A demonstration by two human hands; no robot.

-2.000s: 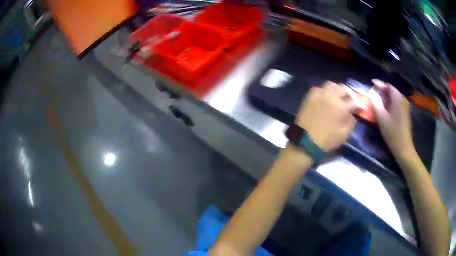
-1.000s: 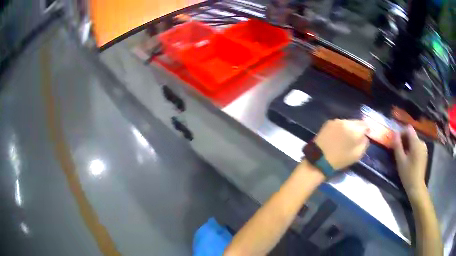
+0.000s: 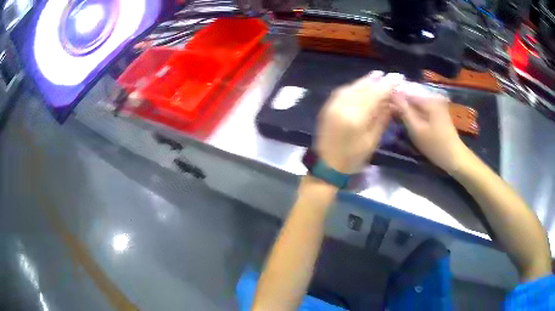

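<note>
My left hand (image 3: 356, 115), with a dark watch on a green band, is over the black pad (image 3: 292, 130). My right hand (image 3: 429, 115) meets it from the right, and their fingertips come together in bright light. An orange-brown carrier fixture (image 3: 465, 119) shows past the right side of my right hand, over the pad. The rest of it is hidden by that hand. Blur and glare at the fingertips hide whether either hand holds something.
A white patch (image 3: 288, 97) lies on the pad's left part. Red bins (image 3: 191, 85) stand at the left. A monitor (image 3: 91, 36) shows purple-white rings. The black inspection camera (image 3: 417, 24) is above the pad's back edge. Orange-brown carriers (image 3: 335, 37) lie behind. A red light (image 3: 520, 53) glows right.
My hands have come together, with my right hand now over part of the carrier that was between them. The monitor has changed from orange to purple-white rings. The view has shifted.
</note>
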